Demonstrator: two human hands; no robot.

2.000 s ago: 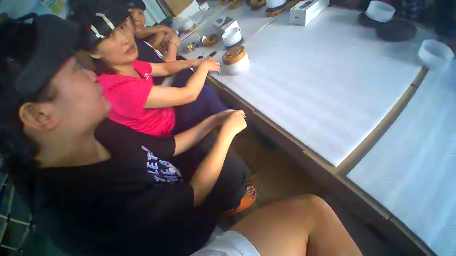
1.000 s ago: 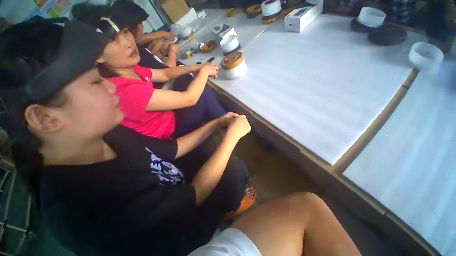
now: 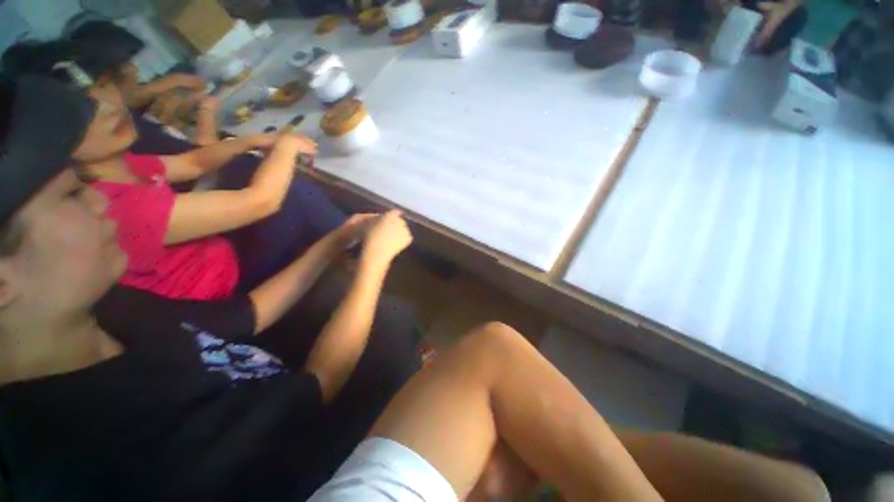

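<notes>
Neither of my hands can be made out; a blurred skin-toned patch between my bare legs is too unclear to name. The table's white foam sheet (image 3: 725, 245) lies beyond my knees. A white tub with a brown ring on top (image 3: 348, 127) stands near the table's left edge. An open white ring (image 3: 670, 75) stands near the table seam. Behind it are a dark round disc (image 3: 604, 47) and a white bowl (image 3: 577, 20). One white product box (image 3: 806, 86) is at the right, another (image 3: 464, 29) at the back.
A person in black (image 3: 147, 392) sits close at my left with hands together. A person in pink (image 3: 186, 221) sits beyond, near small loose parts and tubs. Across the table, a person's hands are by a white cylinder (image 3: 735, 35). The brown table edge (image 3: 608, 319) runs before my knees.
The view has swung right, so the tubs and people sit further left. The right-hand box, the white cylinder and hands across the table, and more of my legs have come into view.
</notes>
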